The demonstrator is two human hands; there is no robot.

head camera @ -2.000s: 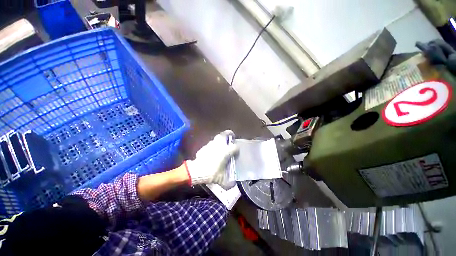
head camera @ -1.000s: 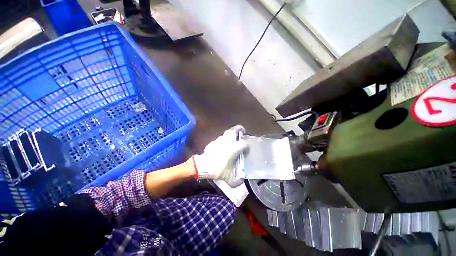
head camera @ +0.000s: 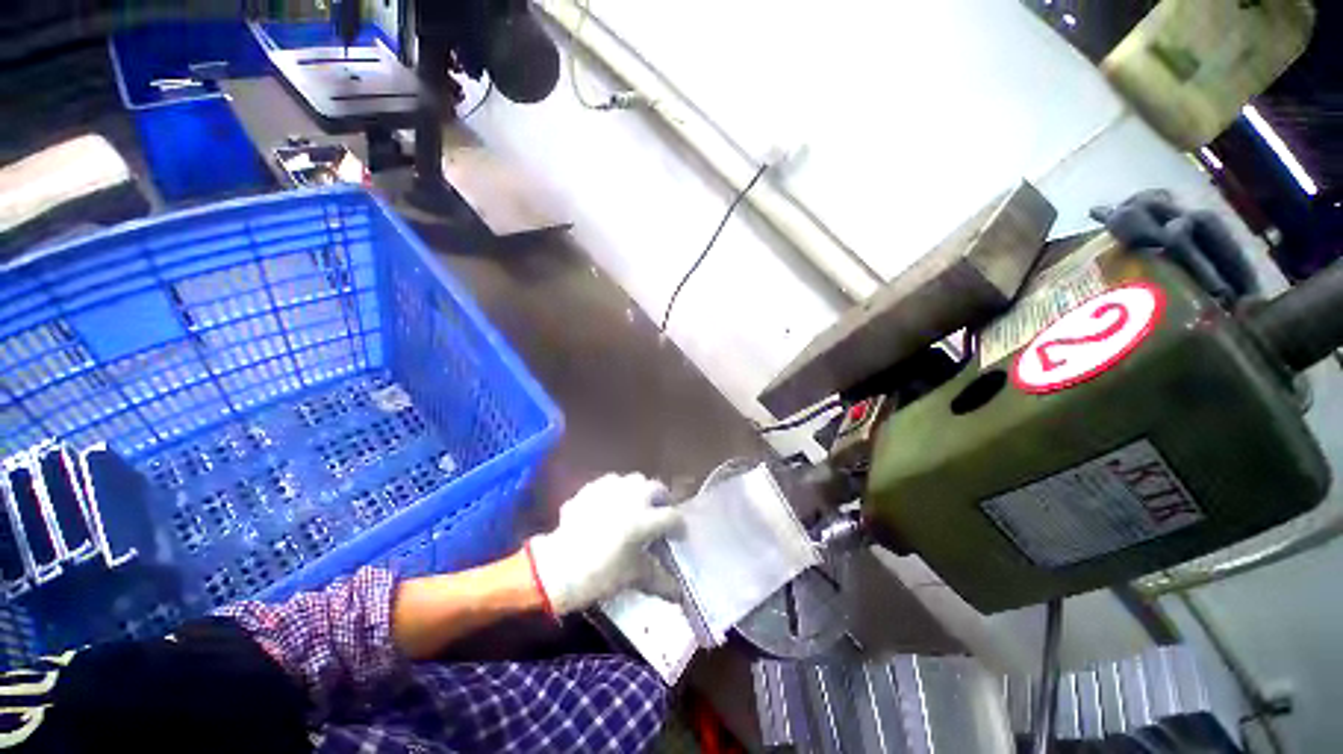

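Note:
My left hand (head camera: pixel 611 545), in a white knit glove with a red cuff edge, grips the left edge of a silver aluminium profile piece (head camera: pixel 739 548). The piece is tilted over the round grey drill press table (head camera: pixel 795 616). The chuck (head camera: pixel 840 530) of the green drill press head (head camera: pixel 1097 442) is at the right edge of the piece; whether the bit touches it cannot be told. The feed handle (head camera: pixel 1050 670) slants below the head. My right hand is not in view.
A blue crate (head camera: pixel 471 427) stands at the left with several profile pieces (head camera: pixel 67 508) inside. Silver pieces (head camera: pixel 884 704) stand in a row at the lower right. A pale tray (head camera: pixel 648 631) lies below my hand. Another machine (head camera: pixel 427 103) stands at the back.
The view has shifted, showing more of the wall and the far machine. The held piece has turned from nearly level to tilted, with its lower edge nearer the tray.

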